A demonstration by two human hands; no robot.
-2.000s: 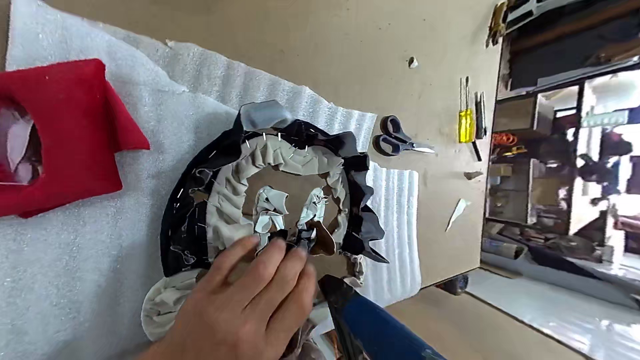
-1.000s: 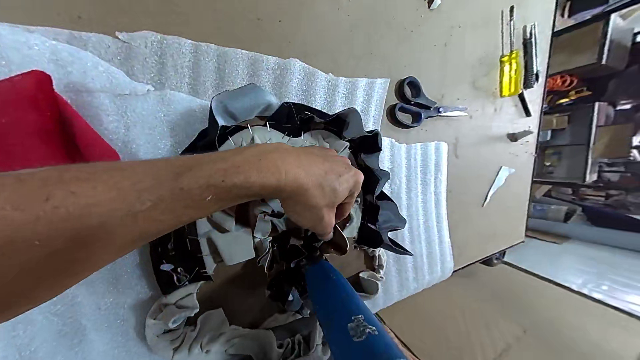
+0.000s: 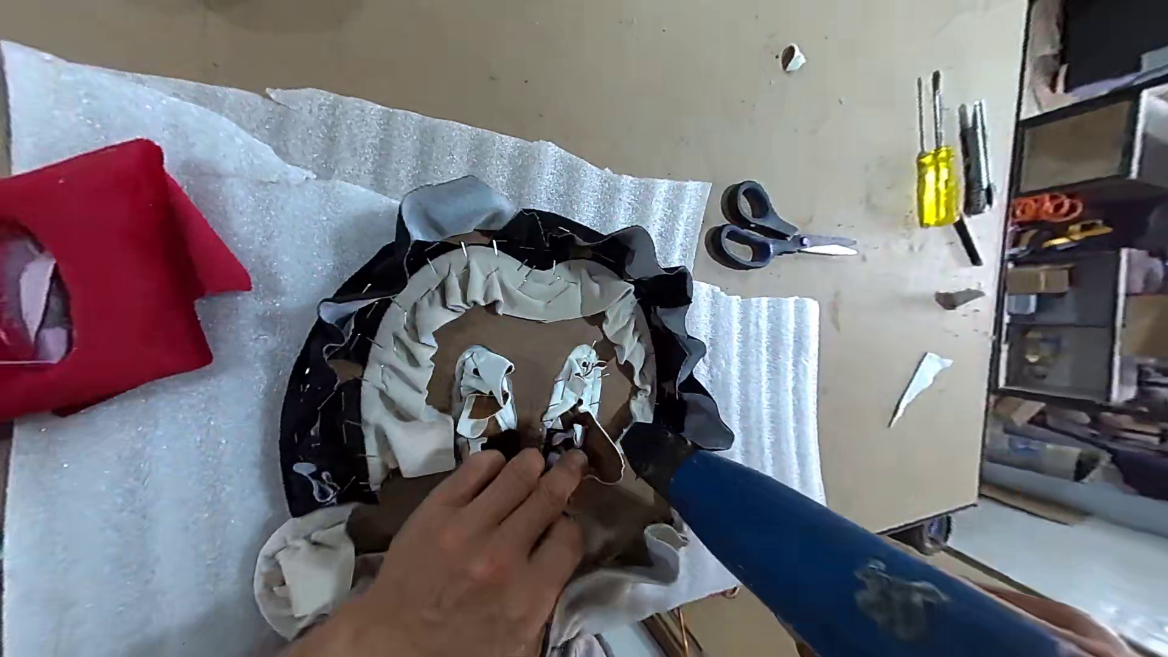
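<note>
A rounded brown panel (image 3: 529, 342), edged with pleated cream fabric (image 3: 411, 374) and ruffled black fabric (image 3: 315, 429), lies on white foam sheet. Many thin staples or pins stick up along the fabric. Two slots in the panel are lined with pale fabric (image 3: 575, 383). My left hand (image 3: 497, 538) lies palm down, its fingertips on dark material at the slots' lower ends; whether they pinch it is hidden. My right hand (image 3: 1049, 616), mostly hidden at the lower right, is around a blue tool (image 3: 803, 547) whose black nose is at the panel's right side.
Scissors with dark handles (image 3: 757, 237) lie right of the foam sheet (image 3: 119, 474). Farther right are a yellow-handled screwdriver (image 3: 937, 187), a dark slim tool (image 3: 975, 160) and a white scrap (image 3: 920, 385). A red fabric piece (image 3: 137, 301) sits at left. Shelves stand beyond the table edge.
My left arm, which a second ago reached across the panel from the left, has drawn back, and the hand now comes from below. The blue tool's nose has moved right, away from the fingers.
</note>
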